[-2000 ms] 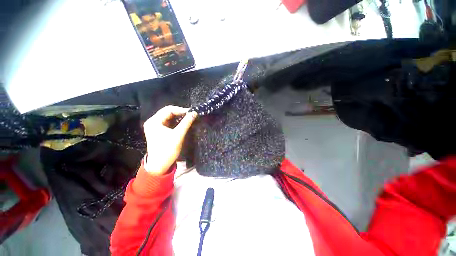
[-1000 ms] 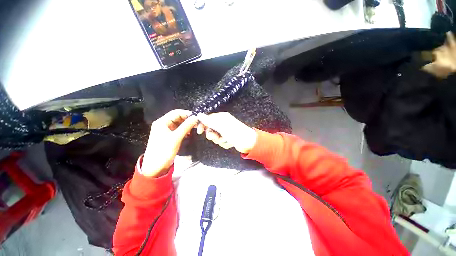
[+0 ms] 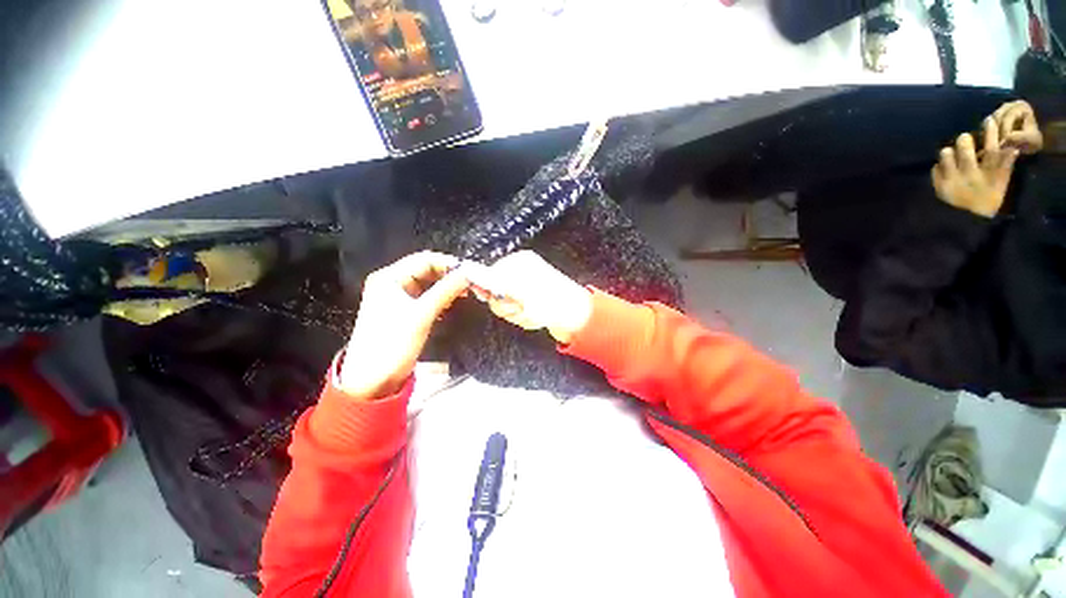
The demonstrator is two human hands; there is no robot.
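A dark, speckled garment piece [image 3: 625, 251] lies on the lap, below the table edge. A shiny black braid trim with white glints [image 3: 532, 216] runs diagonally across it. My left hand [image 3: 397, 313] pinches the trim's lower left end between thumb and fingers. My right hand [image 3: 528, 294] meets it there, fingertips pinched at the same spot; whether they hold a needle cannot be seen. A pale, slim object [image 3: 593, 148] sticks out at the trim's upper end. Loose black glittery trim [image 3: 251, 450] hangs looped over dark cloth at the left.
A white table [image 3: 222, 117] spans the top and bears a phone with a lit screen [image 3: 415, 76]. An open bag with yellowish lining [image 3: 175, 280] and a red stool [image 3: 59, 426] are at left. At right, another person's hands [image 3: 982, 158] and black clothing are close by.
My right hand, away from the work at the far right two seconds ago, has come to the left hand at the trim. The other person's hands now show more fully at right.
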